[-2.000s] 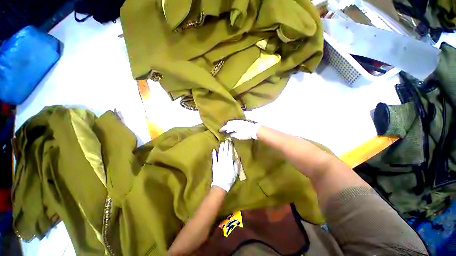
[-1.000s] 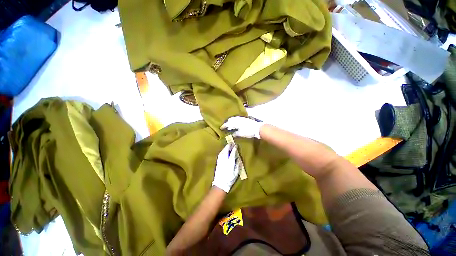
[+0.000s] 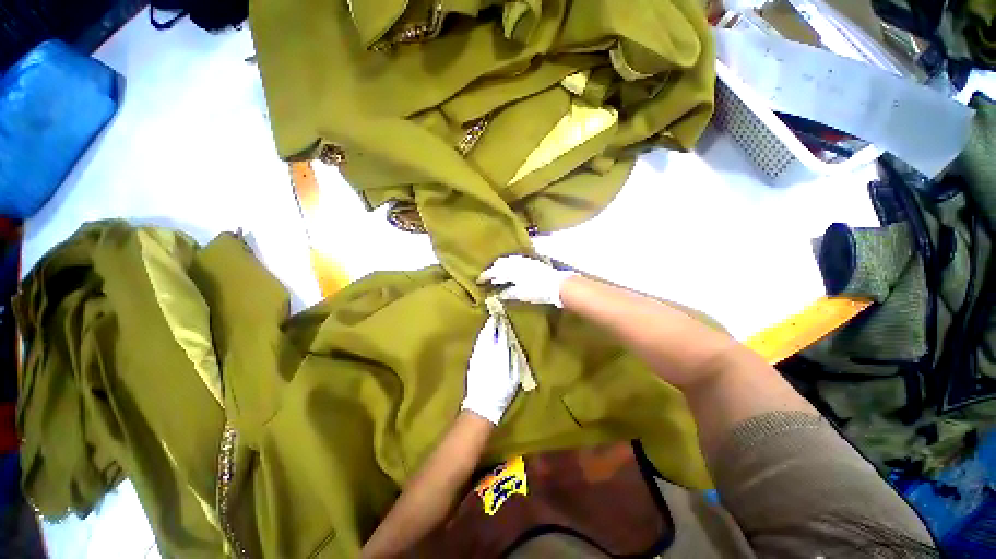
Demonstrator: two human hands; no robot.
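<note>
An olive coat (image 3: 360,349) lies spread over the table's near edge and in front of my body. A narrow pale beige measuring strip (image 3: 526,372) lies on its cloth. My left hand (image 3: 494,369), in a thin white glove, rests on the strip from the left side and covers part of it; its fingers point away from me. My right hand (image 3: 524,280), also gloved, lies at the strip's far end, where a narrow olive piece meets the coat. Its fingertips are bent to the cloth; whether they pinch it or a small tool is hard to tell.
More olive coats (image 3: 360,76) are heaped at the far side. A white perforated basket (image 3: 765,147) holds papers and card at the far right. Dark green jackets (image 3: 906,317) lie at the right. A blue bag (image 3: 55,126) is at the far left. The white table (image 3: 699,240) has orange-yellow edging.
My left hand has gone from lying flat with fingers together over the strip to a narrower pose beside it, baring more of the strip. My right hand has barely moved.
</note>
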